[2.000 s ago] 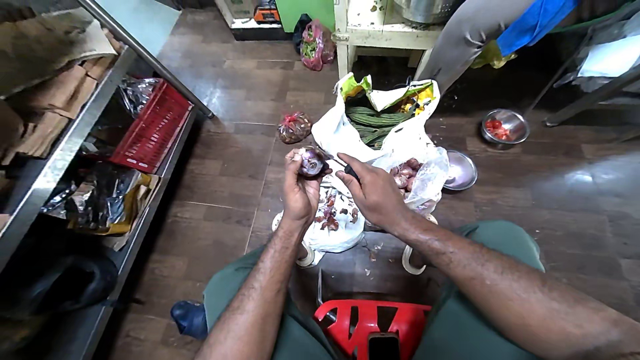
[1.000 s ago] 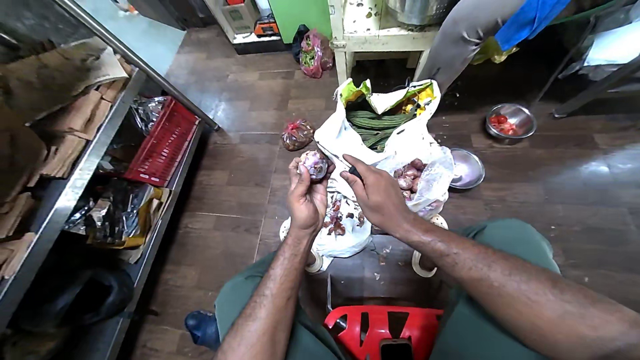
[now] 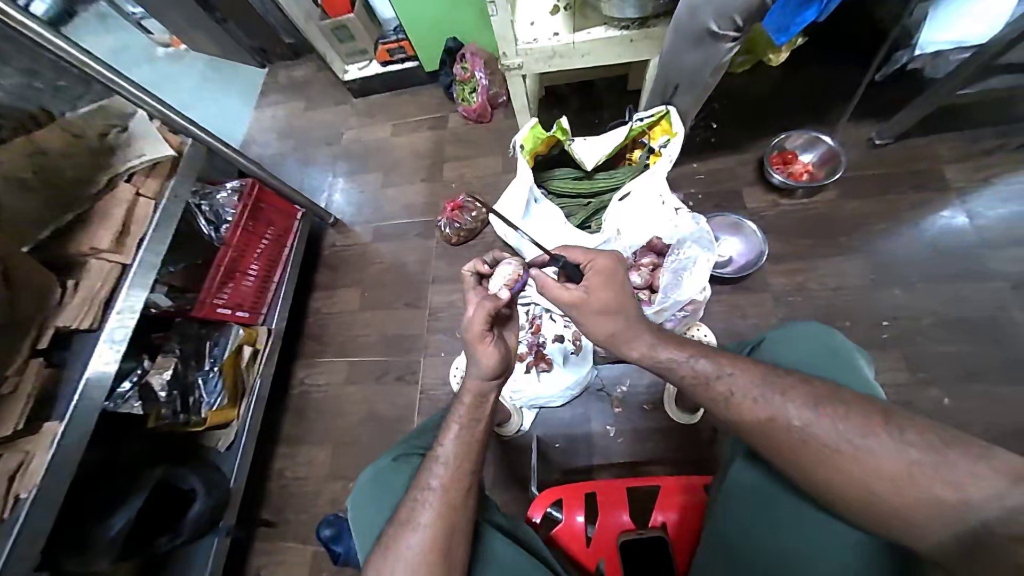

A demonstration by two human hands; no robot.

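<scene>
My left hand [image 3: 490, 320] holds a partly peeled purple onion [image 3: 508, 276] in its fingertips. In my right hand [image 3: 596, 296] is a knife [image 3: 566, 266] with a black handle, its dark blade pointing up and left past the onion. Right thumb and fingers come close to the onion's right side. Below the hands, reddish peelings lie on a white plastic bag [image 3: 552, 384]. More small purple onions [image 3: 646, 268] sit in a clear plastic bag just right of my right hand. Beyond the hands, a white sack [image 3: 512, 196] stands open around long green vegetables [image 3: 588, 192].
On the floor are a tied bag [image 3: 462, 222], a metal bowl [image 3: 736, 246] and another bowl [image 3: 804, 160] with cut red pieces. A metal shelf [image 3: 136, 320] with a red crate [image 3: 250, 256] stands left. Another person's leg [image 3: 704, 56] is beside the pale table [image 3: 588, 52]. A red plastic stool [image 3: 624, 496] is between my legs.
The onion shows more pale surface than two seconds ago. The knife blade now points up and left, clearly visible above the onion.
</scene>
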